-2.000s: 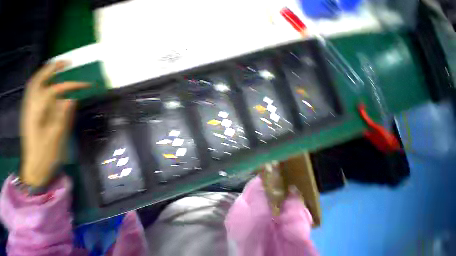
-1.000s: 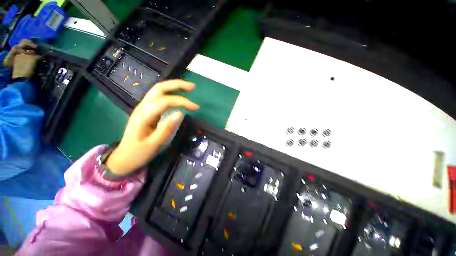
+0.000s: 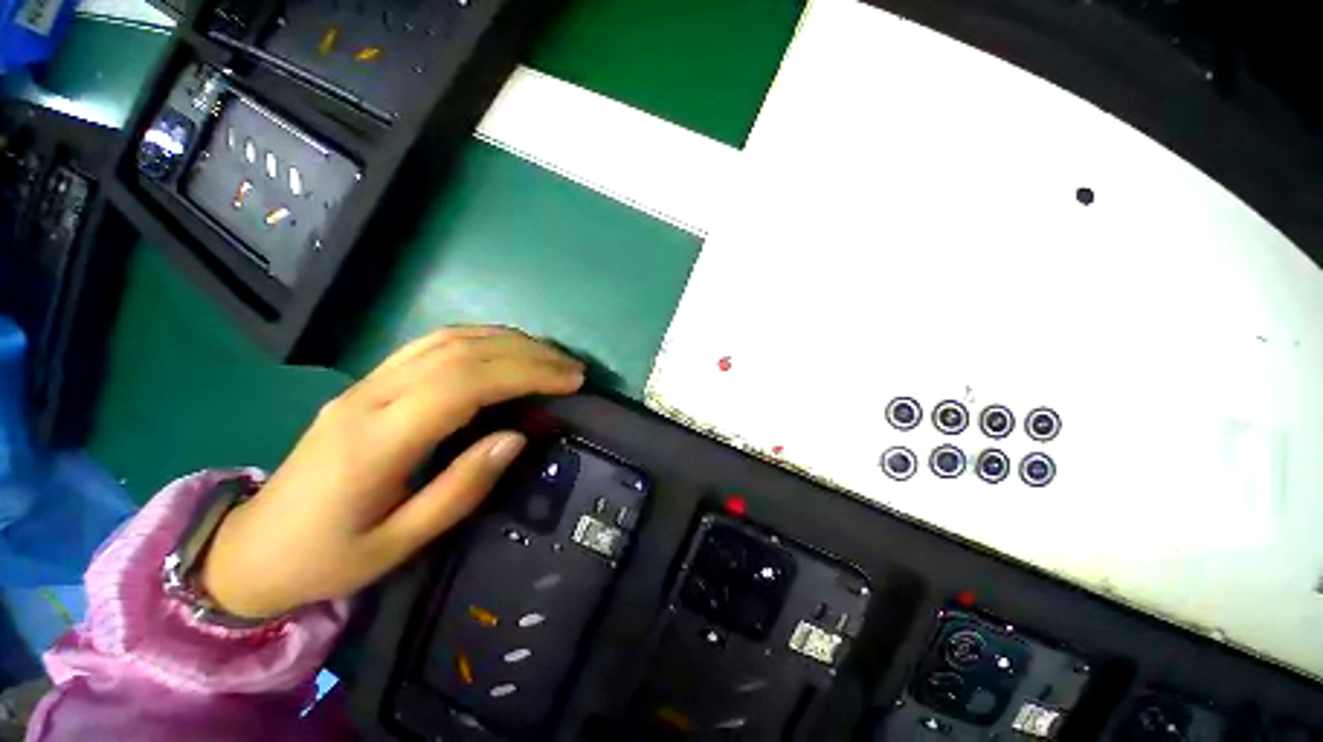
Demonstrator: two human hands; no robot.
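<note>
My left hand (image 3: 392,471) is at the upper left corner of the near black phone tray (image 3: 900,544). Its fingertips lie over the far edge and the thumb is on the inner side, with the tray's wall between them. The leftmost phone (image 3: 530,609) lies face-open beside the thumb, with orange and silver marks. A second phone (image 3: 747,623) and a third phone (image 3: 987,681) lie in slots to its right, cut off by the lower edge. Red tabs show above them. My right hand is out of the picture.
A white sheet (image 3: 900,276) behind the tray bears two rows of small dark rings (image 3: 950,419). Another black tray (image 3: 327,276) with phones stands at the upper left on the green mat (image 3: 566,247). Blue clothing shows at the left edge.
My left hand has gone from open above the tray's corner down onto it. The view has shifted closer, and the other person's hand at the upper left is out of view.
</note>
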